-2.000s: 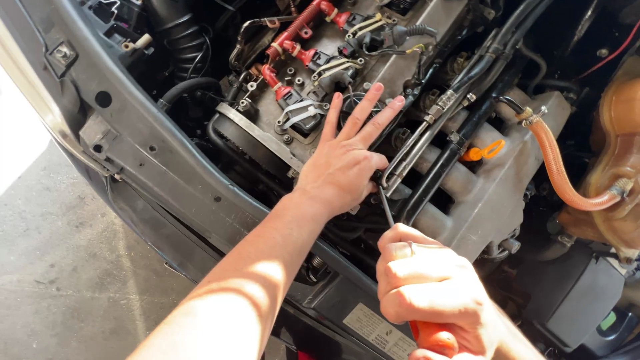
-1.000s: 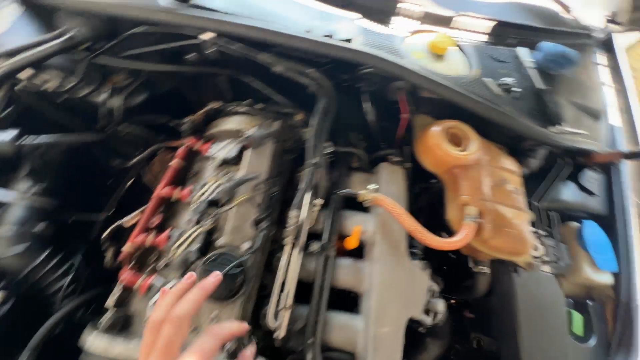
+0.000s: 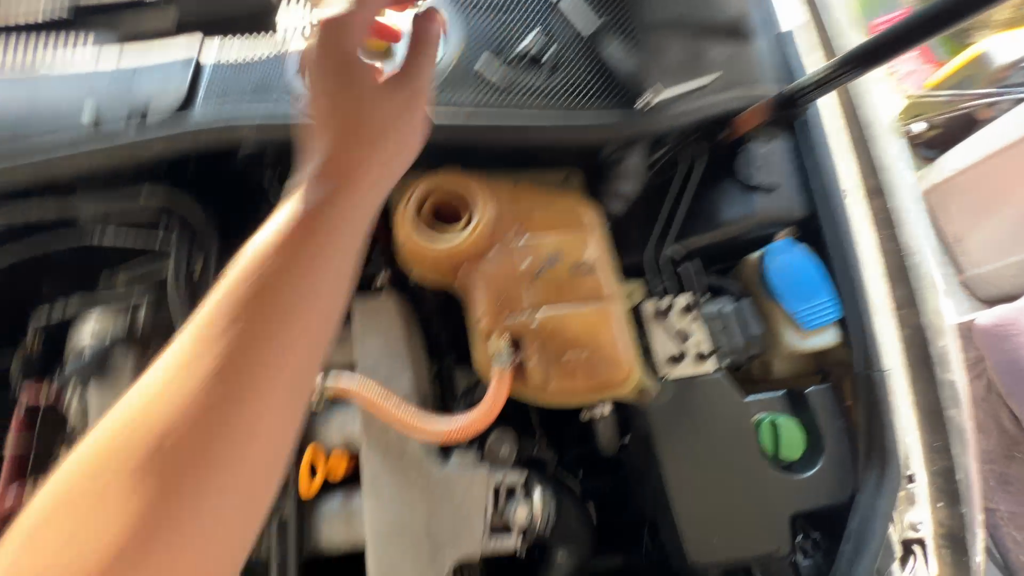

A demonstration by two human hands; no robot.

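Note:
My left hand (image 3: pixel 368 88), blurred, reaches up from the lower left over a pale round dish (image 3: pixel 454 36) on the black cowl grille. Its thumb and fingers are apart around small red and yellow items (image 3: pixel 384 36) in the dish; whether they grip one is unclear. Below the wrist lies the amber coolant expansion tank (image 3: pixel 552 296), its filler neck (image 3: pixel 445 211) uncapped. A braided orange hose (image 3: pixel 432 424) runs from the tank toward the engine. My right hand is out of the picture.
An orange dipstick loop (image 3: pixel 314 472) lies below my forearm. A blue reservoir cap (image 3: pixel 800 284) and a green knob (image 3: pixel 780 438) on a black cover (image 3: pixel 720 496) are at right. A black strut (image 3: pixel 880 52) crosses the upper right; loose small parts (image 3: pixel 528 52) rest on the grille.
My left hand has left the engine's cylinder head and moved up to the dish. My right hand, earlier holding an orange-handled tool, has gone out of view. The view has swung toward the cowl.

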